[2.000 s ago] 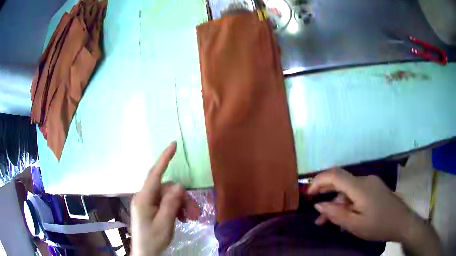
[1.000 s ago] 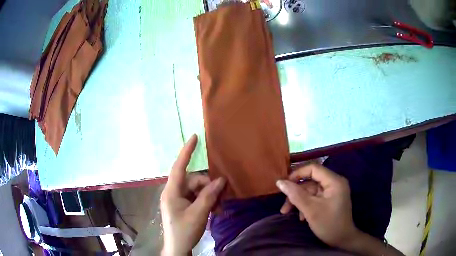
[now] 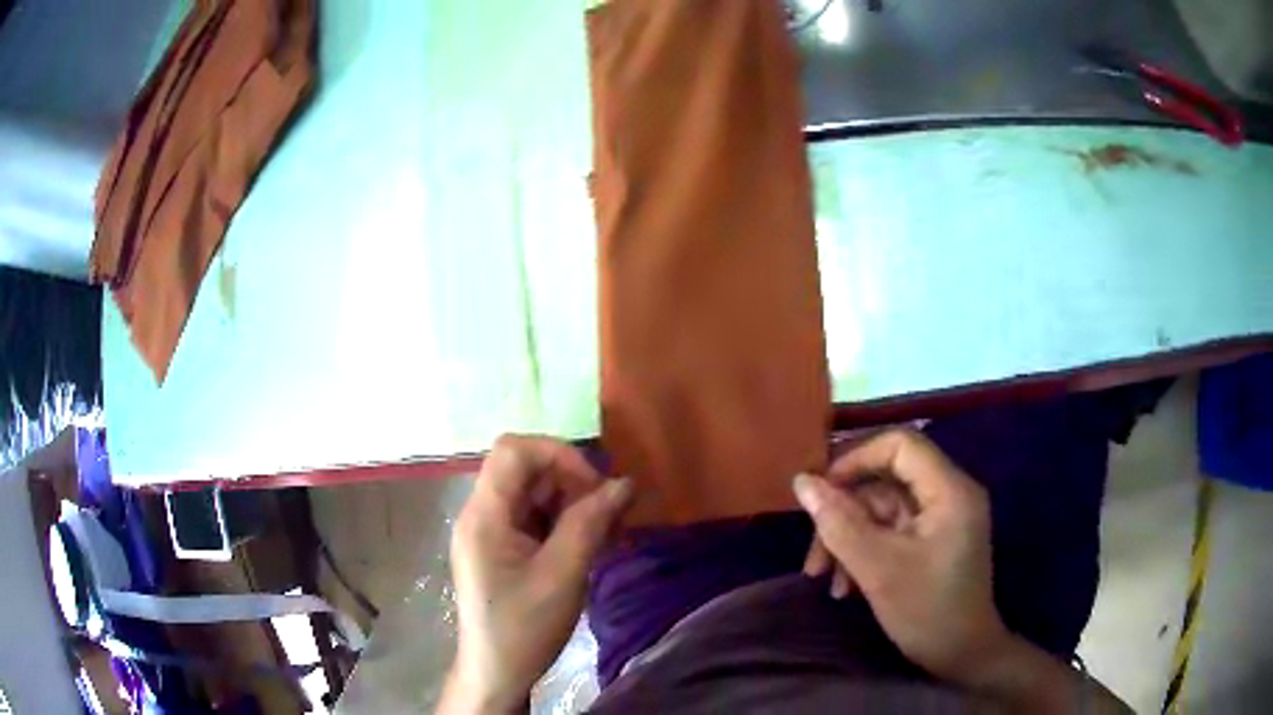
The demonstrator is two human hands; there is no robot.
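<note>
A rust-brown pocket piece (image 3: 712,266) lies flat as a long rectangle across the green-blue table, its near end hanging over the table's front edge at my lap. Its far end reaches the top rim of the picture. My left hand (image 3: 538,545) pinches the near left corner between thumb and fingers. My right hand (image 3: 894,538) is at the near right corner, thumb and fingertips closed on its edge.
A fanned stack of the same brown cloth (image 3: 210,168) lies at the far left of the table (image 3: 977,279). Red-handled thread snips (image 3: 1187,105) lie on the grey machine bed (image 3: 963,63) at upper right. The table has a dark red front edge.
My left hand has come in from the left to the near left corner and closed on it. My right hand has moved left to the near right corner. The view has shifted slightly.
</note>
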